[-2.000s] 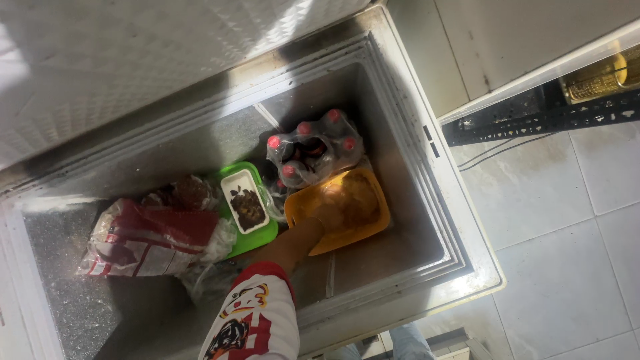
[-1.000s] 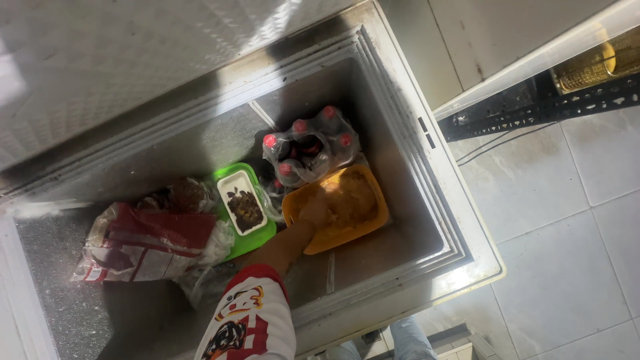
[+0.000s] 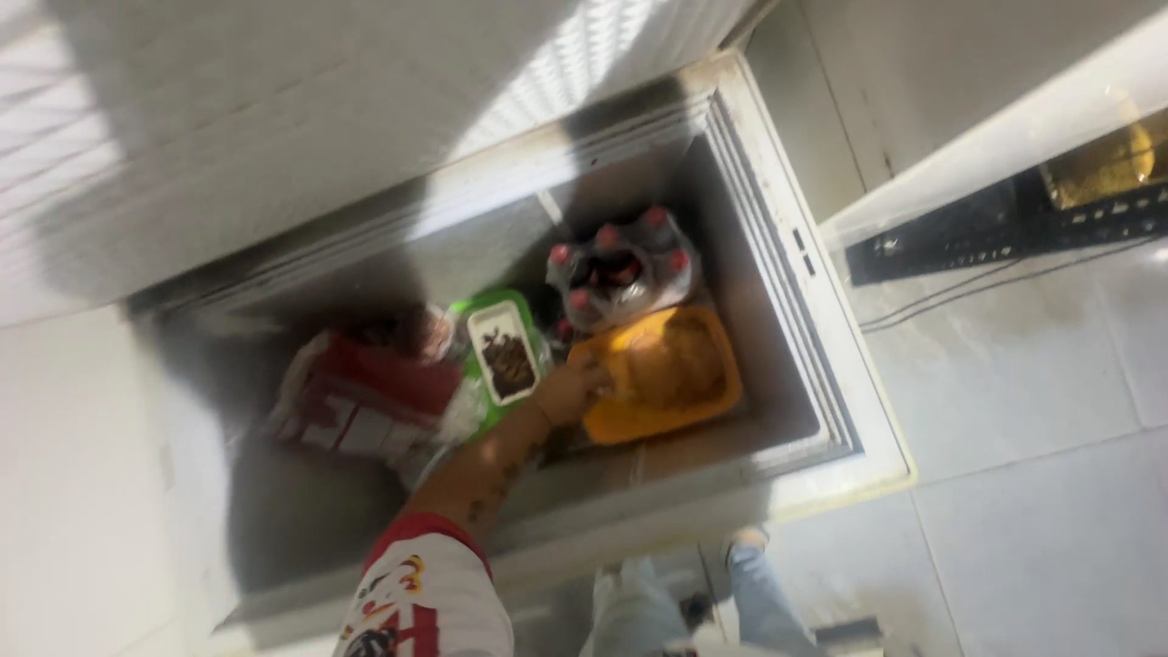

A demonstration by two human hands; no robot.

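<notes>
My left hand [image 3: 573, 391] reaches down into an open chest freezer, its fingers at the left rim of an orange plastic tub [image 3: 598, 424]. Blur hides whether they grip it. The tub holds a pale orange-brown mass. Beside it, on the left, a white tray [image 3: 475, 333] with dark pieces lies on a green tray [image 3: 500, 297]. Behind the tub stands a shrink-wrapped pack of bottles [image 3: 630, 265] with red caps. A red and white plastic bag [image 3: 374, 392] lies farther left. My right hand is out of view.
The chest freezer's rim [image 3: 794, 255] surrounds these things, with its raised lid [image 3: 274, 119] behind. To the right, a black perforated rack [image 3: 985, 237] holds a yellow container [image 3: 1104, 164]; cables lie on the tiled floor [image 3: 1013, 365]. Jeans-clad legs [image 3: 639, 611] show below the freezer.
My left hand has moved from inside the orange tub to its left rim. The trays, the bottle pack and the bag show no plain change of place.
</notes>
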